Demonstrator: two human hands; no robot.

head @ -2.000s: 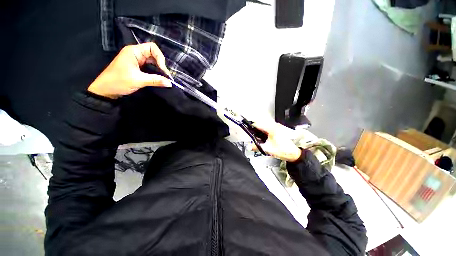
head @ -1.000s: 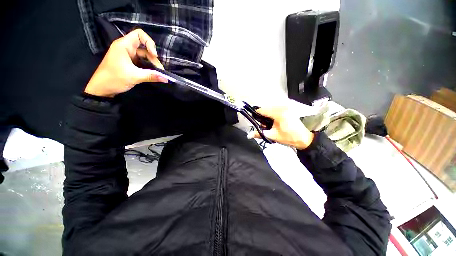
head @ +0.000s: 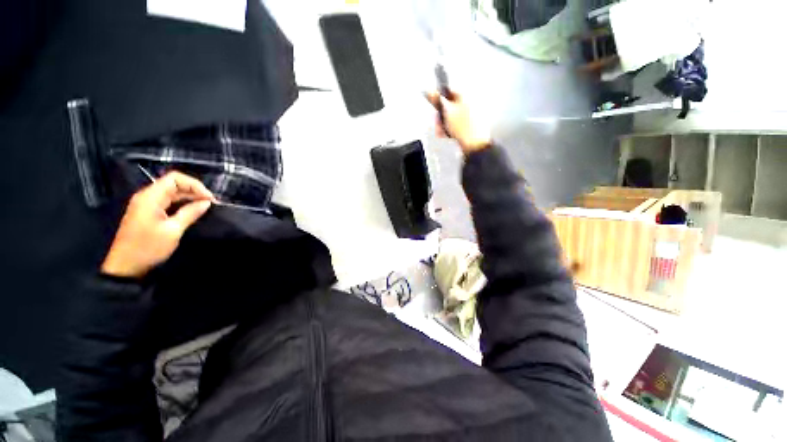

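Observation:
The dark garment (head: 52, 250) lies spread on the left of the white table, with plaid fabric (head: 237, 155) showing at its opening. My left hand (head: 164, 211) pinches the garment edge (head: 246, 207) between thumb and fingers beside the plaid. A narrow plaid-edged strip (head: 85, 151) lies on the black cloth left of my hand. My right hand (head: 457, 121) is raised away from the garment, beyond the table's right side, closed around the shears (head: 442, 79). Their handles are dark, and the blades are blurred and pale against the bright background.
A smartphone (head: 351, 65) and a boxy black case (head: 403, 188) lie on the white table. An olive cloth (head: 457, 280) is crumpled by my right forearm. A white paper piece (head: 198, 10) lies on the garment at the top. A wooden box (head: 626, 250) stands at right.
My right hand with the shears has moved away from the garment edge, up and to the right. My left hand still pinches the edge. The view has shifted, and phone and paper show now.

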